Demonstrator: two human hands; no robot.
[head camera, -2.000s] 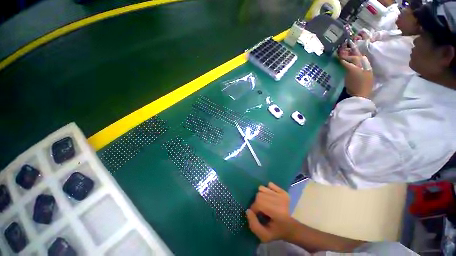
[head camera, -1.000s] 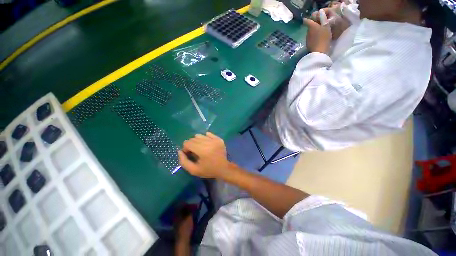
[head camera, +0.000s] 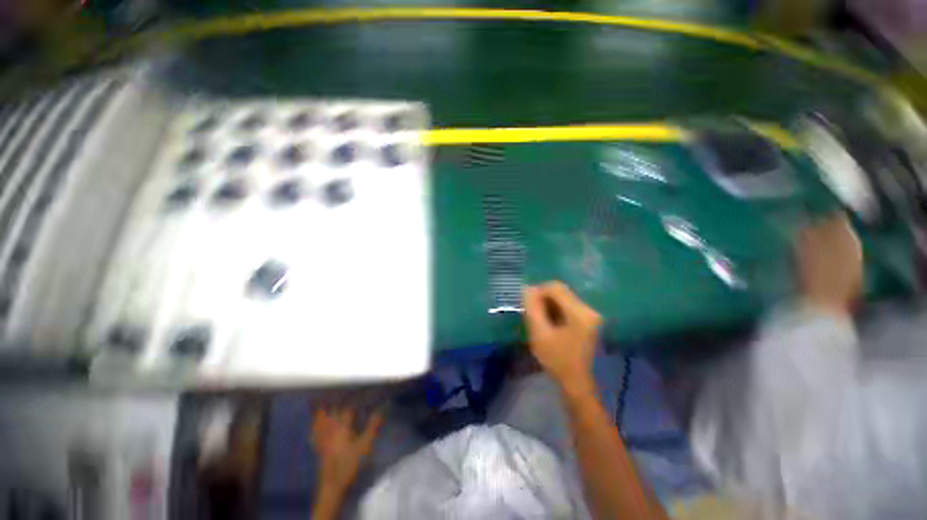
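Note:
The view is blurred. My right hand (head camera: 565, 335) is at the front edge of the green mat (head camera: 462, 254), fingers curled around a small dark part (head camera: 554, 311), mostly hidden. Strips with rows of tiny dots (head camera: 504, 254) lie just beyond it. My left hand (head camera: 346, 439) is low, below the bench edge, fingers apart, with nothing visible in it. A large white tray (head camera: 356, 289) at left holds several dark housings (head camera: 269, 278) in its back rows, one near its middle and two near its front-left corner.
Stacked white trays (head camera: 61, 193) stand at far left. White-silver parts (head camera: 724, 268) and clear film (head camera: 635, 166) lie right on the mat. A dark-grid parts tray (head camera: 747, 152) is further back. A coworker's hand (head camera: 833, 262) and pale sleeve are at right. Machine parts show bottom left, blurred.
The view has swung left, bringing more of the white tray and the stacked trays into view. My left hand shows more clearly, fingers spread. My right hand stays curled near the strips' front end.

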